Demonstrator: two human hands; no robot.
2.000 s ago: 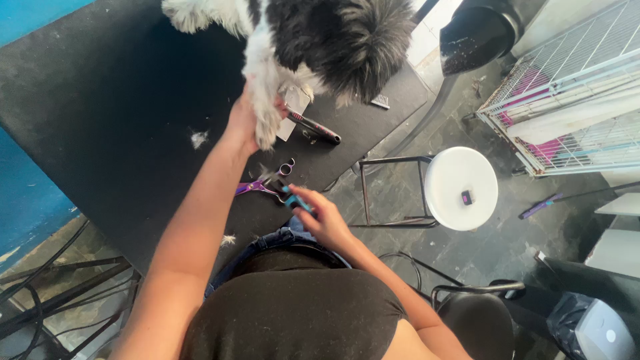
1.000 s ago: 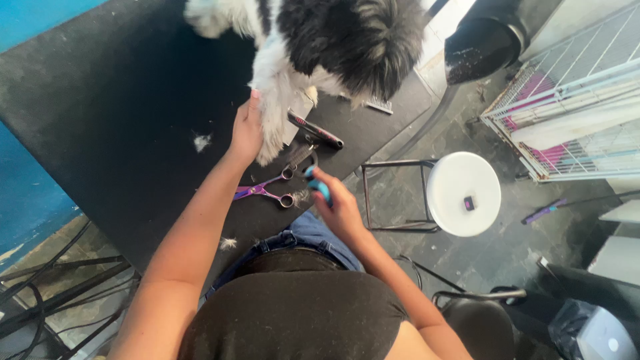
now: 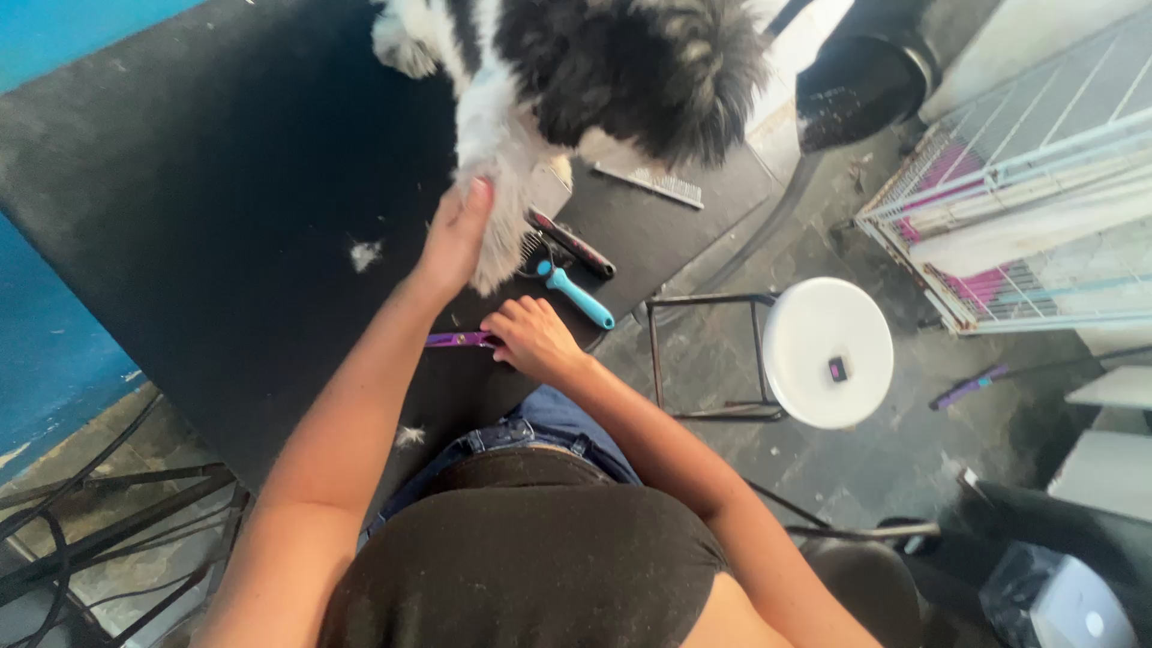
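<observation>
A black and white dog [image 3: 621,72] is on the black grooming table [image 3: 225,225]. My left hand [image 3: 459,232] is closed around the dog's white front leg [image 3: 504,202], its thumb on the fur. Over the handles of the purple grooming scissors [image 3: 457,339] is my right hand [image 3: 533,337], gripping them with its fingertips; the blades point left. Just above that hand lies a grooming rake with a light blue handle [image 3: 585,299]. A dark-handled grooming tool [image 3: 576,243] lies beside it, its head partly hidden by the leg. Nearer the dog's head rests a metal comb [image 3: 652,184].
Tufts of cut fur [image 3: 364,256] lie on the table. To the right stand a white round stool [image 3: 828,396] with a small dark object on it and a white wire cage [image 3: 1017,207]. Black cables [image 3: 85,472] hang by a metal frame at lower left.
My right hand has let go of the blue-handled rake, which now lies on the table, and has taken hold of the purple scissors. My left hand stays on the dog's leg.
</observation>
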